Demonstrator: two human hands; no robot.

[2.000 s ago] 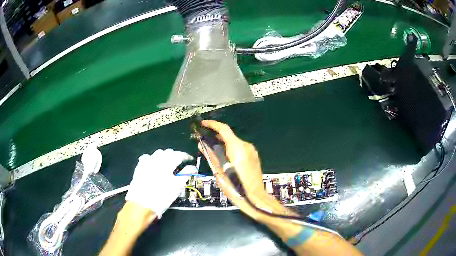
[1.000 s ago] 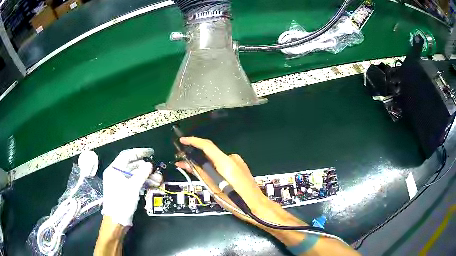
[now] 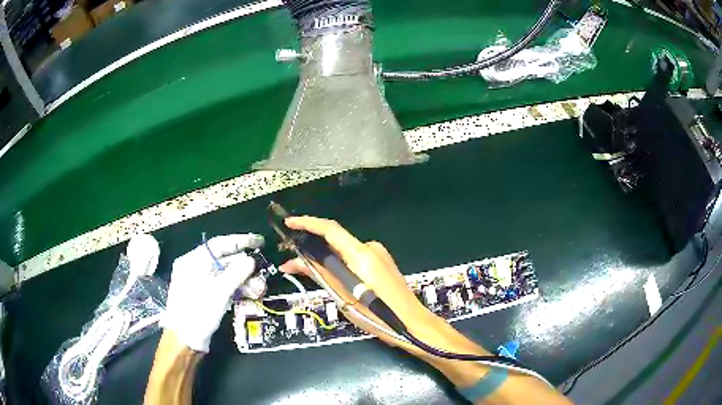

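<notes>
An open power strip (image 3: 475, 286), a long white tray full of small parts, lies on the dark green mat. My left hand (image 3: 207, 286), in a white glove, holds a small black part (image 3: 264, 267) between thumb and fingers above the strip's left end. A blue wire (image 3: 210, 250) sticks up by the glove. A yellow wire (image 3: 305, 311) and a white wire (image 3: 293, 279) run near the strip. My bare right hand (image 3: 360, 265) holds the dark soldering iron (image 3: 336, 271), its tip pointing up and left, away from the strip. The right forearm and hand hide the strip's middle.
The metal fume hood (image 3: 342, 119) hangs above the speckled rail (image 3: 475, 133). The bagged white cord (image 3: 95, 348) and plug (image 3: 143, 255) lie left. Another bagged strip (image 3: 542, 60) is on the green belt (image 3: 158, 119). A black unit (image 3: 673, 166) stands right.
My left hand moved left from over the strip, now with the black part in its fingers. The iron's tip moved left and slightly down, out from the hood. The bagged strip on the belt moved right.
</notes>
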